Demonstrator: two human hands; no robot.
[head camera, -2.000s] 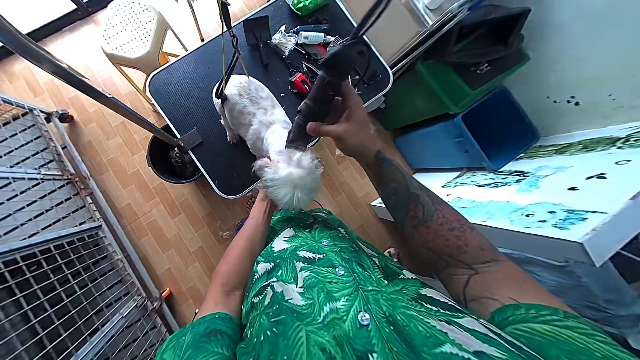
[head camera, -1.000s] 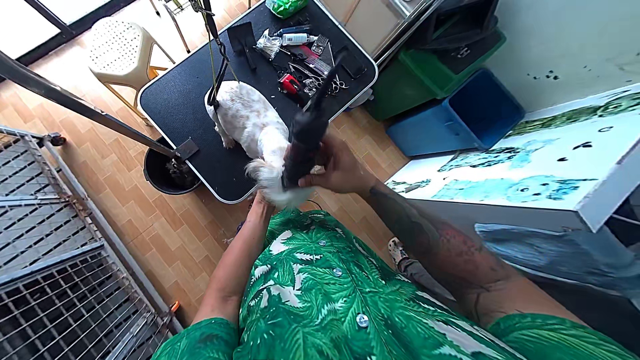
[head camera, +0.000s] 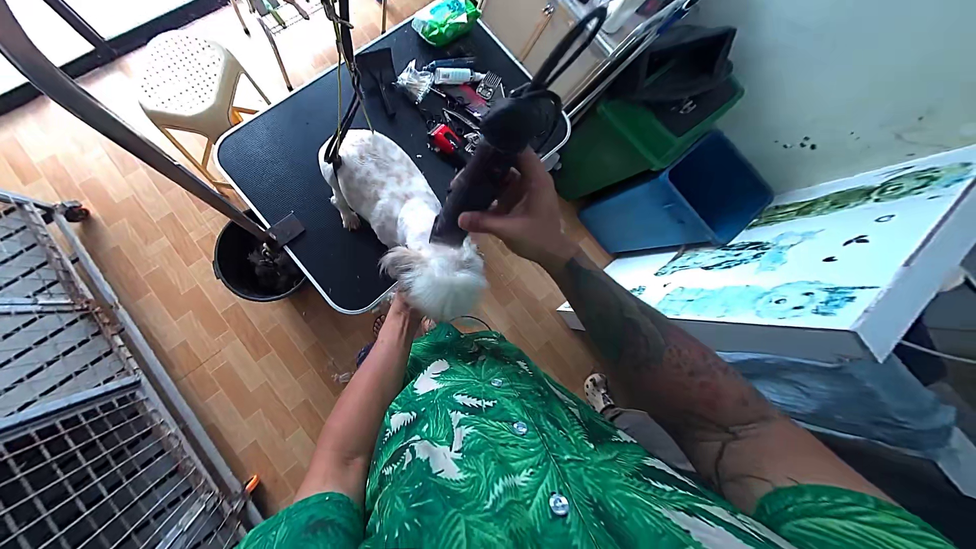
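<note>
A small white dog (head camera: 385, 187) with close-cut body fur and a fluffy head stands on a black grooming table (head camera: 267, 141), its head past the near edge. Black straps (head camera: 349, 126) reach down to its hindquarters. My right hand (head camera: 522, 213) grips a black corded pet clipper (head camera: 476, 179), whose lower end is at the back of the dog's head. My left hand (head camera: 408, 305) is under the dog's head, at the chin or neck; its fingers are mostly hidden by fur.
Grooming tools, among them a red clipper (head camera: 445, 139), lie on the table's far right beside a green pack (head camera: 446, 21). A black bucket (head camera: 255, 267) with hair stands left of the table. Also around are a stool (head camera: 187, 80), metal cage (head camera: 84, 450) and blue bin (head camera: 679, 194).
The clipper has moved from over the top of the dog's head a second ago to the back of its head. The dog's head now shows more fully. My left hand remains under it.
</note>
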